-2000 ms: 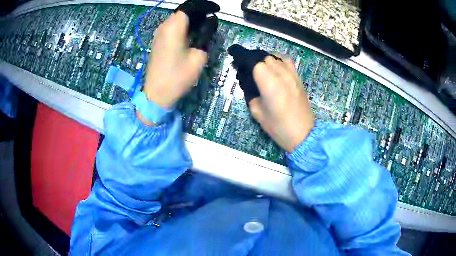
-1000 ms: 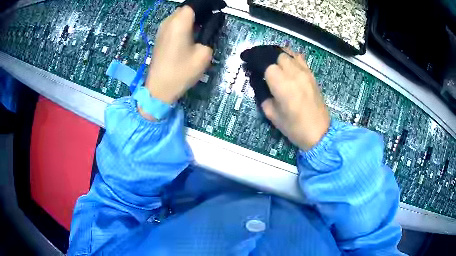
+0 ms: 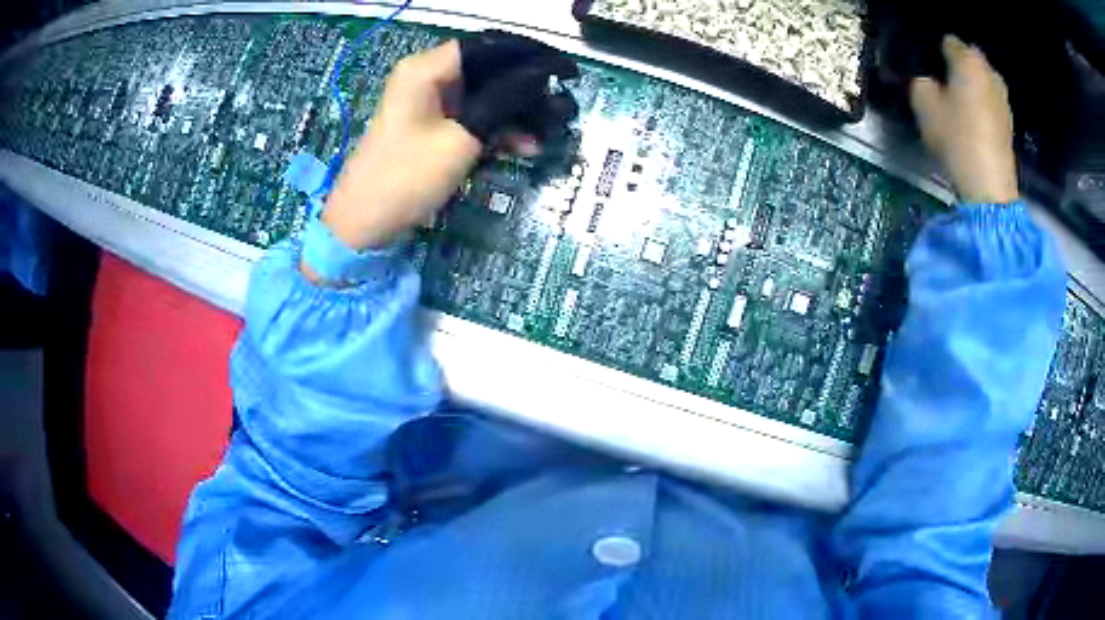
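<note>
My left hand (image 3: 406,164) is at upper left centre, its fingers closed on a matt black item (image 3: 515,91) with an irregular outline, held over the green circuit boards (image 3: 763,291). Its exact kind is unclear. My right hand (image 3: 973,127) is at the upper right, over the dark right-hand bin (image 3: 1030,73). Its fingertips merge with the dark area, so whether they hold anything cannot be seen. The boards run edge to edge, with a bright reflection near the middle.
A black tray (image 3: 715,67) of small cream parts stands beyond the boards. White rails (image 3: 630,418) border the boards. A light-blue wrist strap (image 3: 345,260) with a loose tab (image 3: 308,174) and a thin blue cord (image 3: 343,91) lie by my left hand. A red panel (image 3: 164,400) is at lower left.
My right hand has moved from above the middle boards to the bin at upper right, uncovering the boards' middle. My left hand has shifted slightly; its black item is now lower and looks bulkier.
</note>
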